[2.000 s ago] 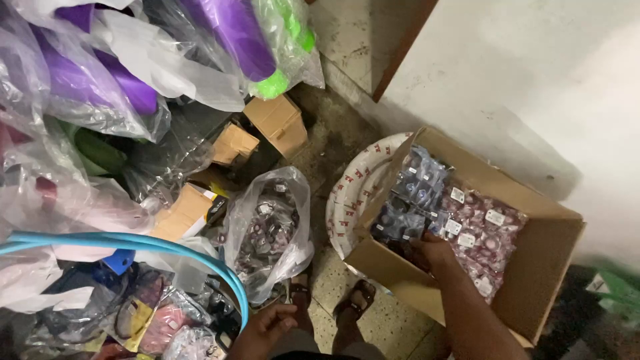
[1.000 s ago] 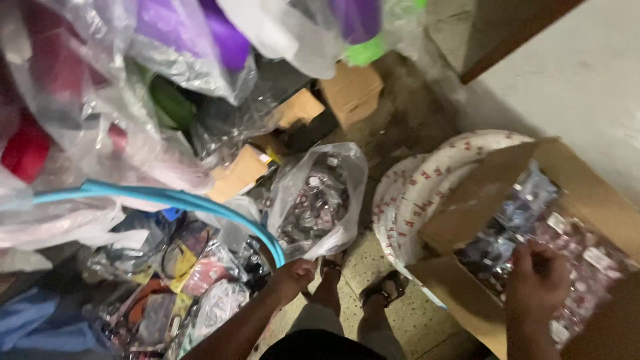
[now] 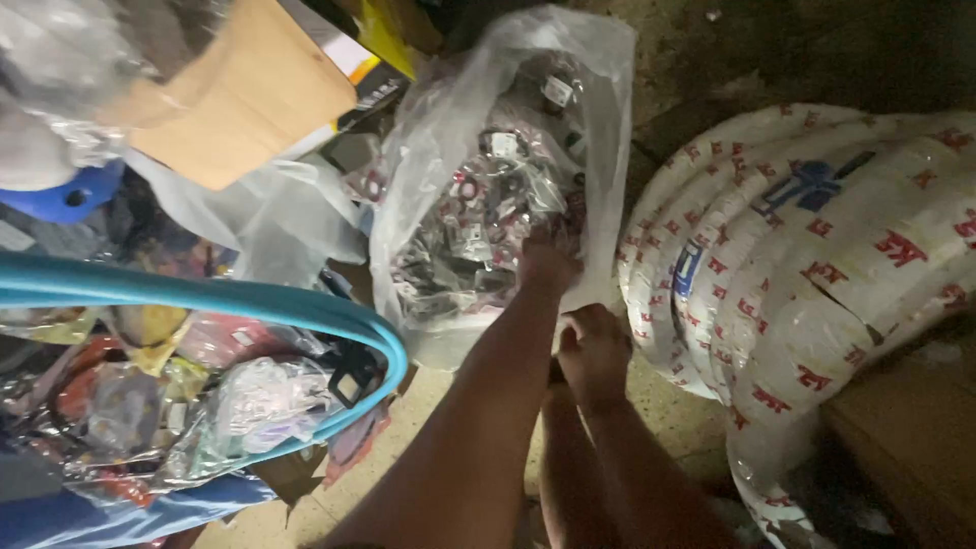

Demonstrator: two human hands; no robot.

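A clear plastic bag (image 3: 619, 152) stands open on the floor, holding many small packets in clear wrap (image 3: 488, 213), several with white tags. My left hand (image 3: 550, 263) reaches in at the bag's right side, its fingers partly hidden among the packets. Just below it, my right hand (image 3: 595, 347) is at the near right edge of the bag with fingers curled. Whether either hand grips anything is not visible.
Right of the bag lies a large wrapped coil (image 3: 762, 229) with red print, beside a dark cardboard box (image 3: 907, 427). On the left, a light blue tube loop (image 3: 305, 297) arches over bagged goods (image 3: 122, 404). A cardboard piece (image 3: 244, 91) is at upper left.
My right hand has left the open cardboard box and come to the plastic bag. My left hand has moved from the bag's near edge into it. The view has swung left and closer.
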